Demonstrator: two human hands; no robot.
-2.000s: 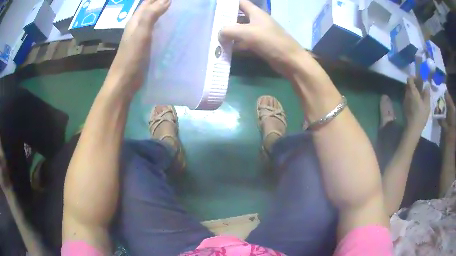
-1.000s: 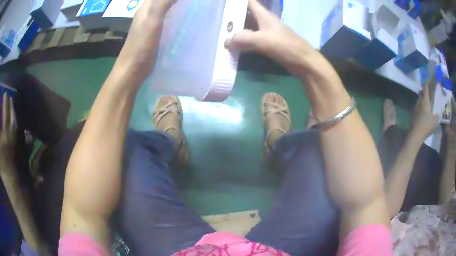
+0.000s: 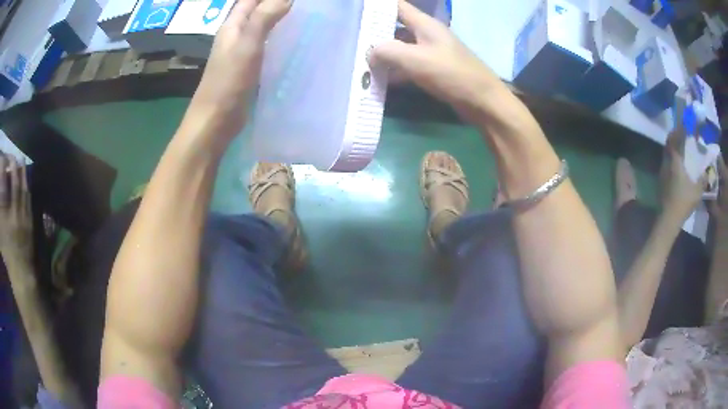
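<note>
A frosted plastic body (image 3: 307,88) with faint teal print is held up in the air above the green floor, at the top centre. Its white ribbed end (image 3: 364,112) faces right and has a small dark round hole on its side. My left hand (image 3: 243,52) grips the frosted side at the left, its upper part near the frame's top edge. My right hand (image 3: 419,52) grips the ribbed end, with the thumb on its face beside the hole. The top of the plastic body is cut off by the frame edge.
Blue and white cartons stand on the white bench, some at left (image 3: 152,28) and some at right (image 3: 551,48). The bench has a brown edge (image 3: 120,70). Other people's hands show at far left (image 3: 13,200) and far right (image 3: 678,188), the right ones near blue and white items.
The plastic body has shifted slightly right and tilted a little in my hands since the first frame. At far left, a neighbour's hand now shows by a whitish item.
</note>
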